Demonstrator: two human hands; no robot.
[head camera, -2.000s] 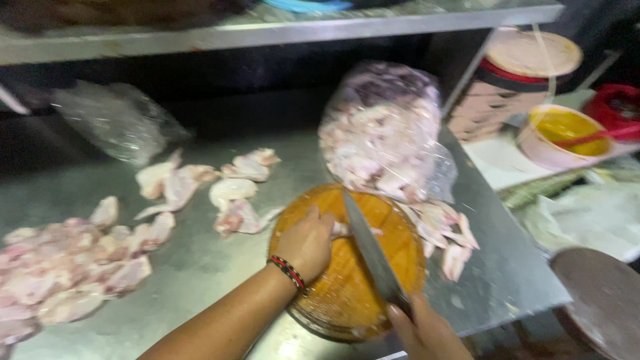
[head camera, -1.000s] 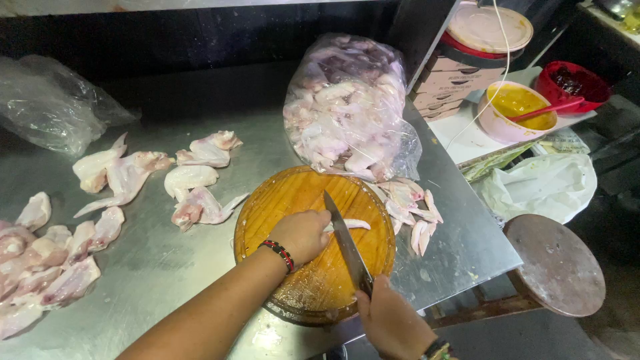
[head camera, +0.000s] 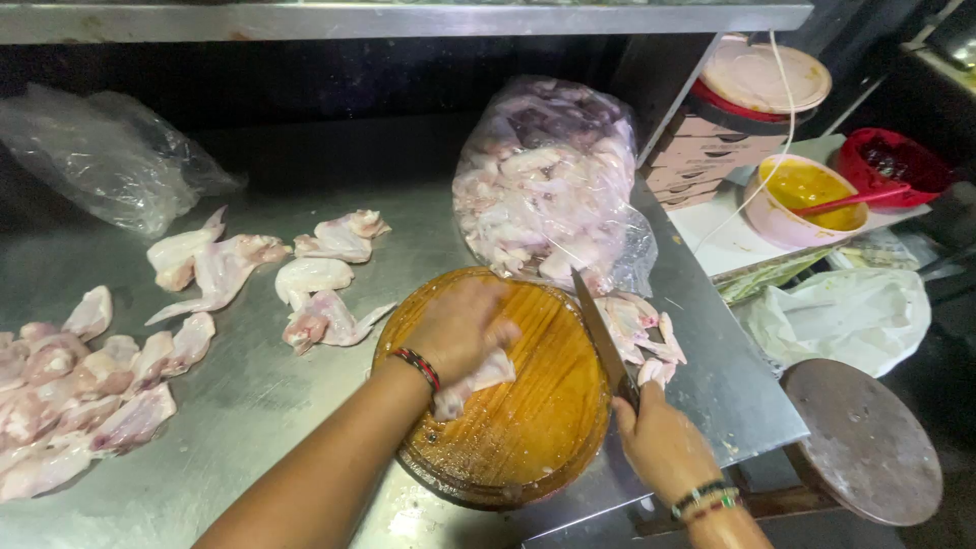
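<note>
My right hand (head camera: 663, 438) grips the dark handle of a kitchen knife (head camera: 598, 324), its blade over the right rim of a round wooden cutting board (head camera: 549, 427). My left hand (head camera: 461, 328), blurred, is above the board's left half, over a piece of raw chicken wing (head camera: 488, 374); whether it touches the piece is unclear. Small wing tips (head camera: 629, 324) lie right of the board, partly behind the blade. Whole raw chicken wings (head camera: 225, 267) lie to the left, beside a pile of cut wing pieces (head camera: 84, 389). A clear plastic bag of raw chicken (head camera: 549, 183) stands behind the board.
A crumpled clear bag (head camera: 114, 160) lies at the back left, under a metal shelf (head camera: 381, 21). Beyond the steel table's right edge are a bowl of yellow sauce (head camera: 804, 198) with a red utensil, a red bowl (head camera: 892, 164), a white plastic bag (head camera: 839, 313) and a round stool (head camera: 865, 442).
The knife has moved from the middle of the board to its right rim. My left hand has shifted toward the board's upper left, off the small piece it held near the blade.
</note>
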